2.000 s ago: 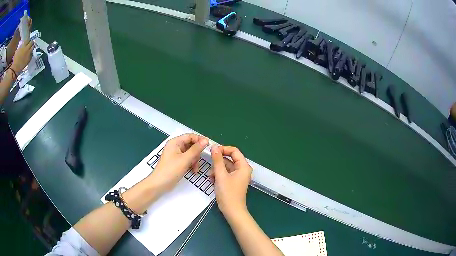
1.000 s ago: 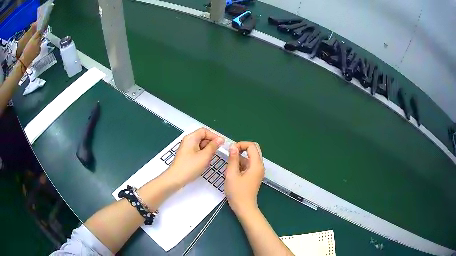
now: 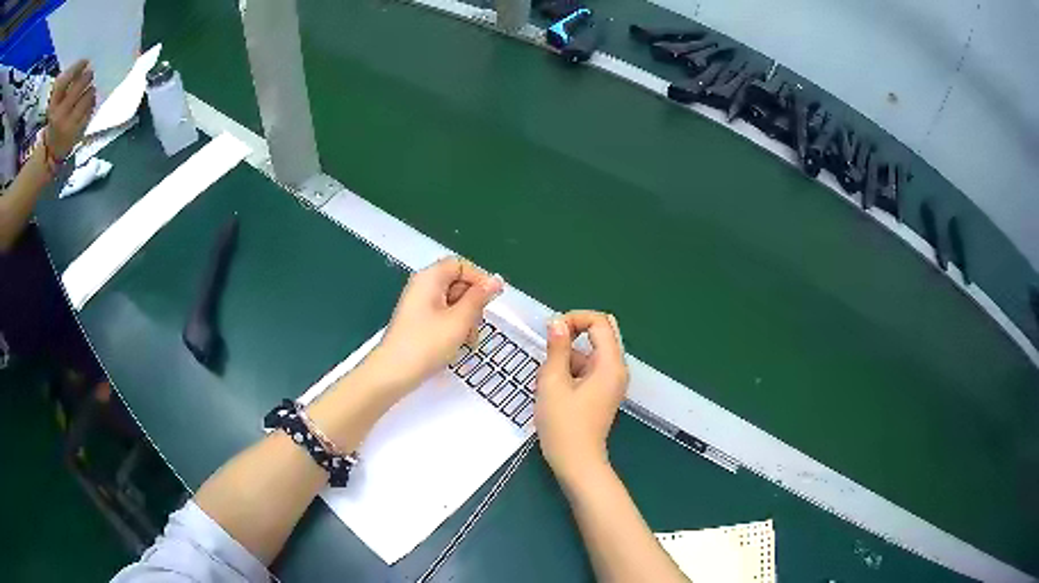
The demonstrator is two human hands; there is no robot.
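A white sheet (image 3: pixel 424 469) with rows of black-outlined rectangles lies on the dark green bench under my hands. My left hand (image 3: pixel 439 313) is above its upper part, thumb and fingertip pinched together; a tiny pale bit seems to show at the tips. My right hand (image 3: pixel 583 387) is at the sheet's right edge, thumb and index fingertips close together; whether it holds anything is too small to tell. The two hands are apart. A black handheld unit (image 3: pixel 210 298) lies alone on the bench at the left.
A cream dotted sheet (image 3: pixel 729 551) lies at the lower right. Slim metal tweezers (image 3: pixel 684 438) lie by the belt rail. A metal post (image 3: pixel 280 97), white strip (image 3: pixel 154 216) and white bottle (image 3: pixel 171 112) stand or lie left. Black units (image 3: pixel 798 131) line the belt's far side. A neighbour's hand (image 3: pixel 71 108) holds white paper.
My hands have moved apart from each other, uncovering more of the printed rectangles. The neighbour's white paper is now spread wider. The view has shifted slightly.
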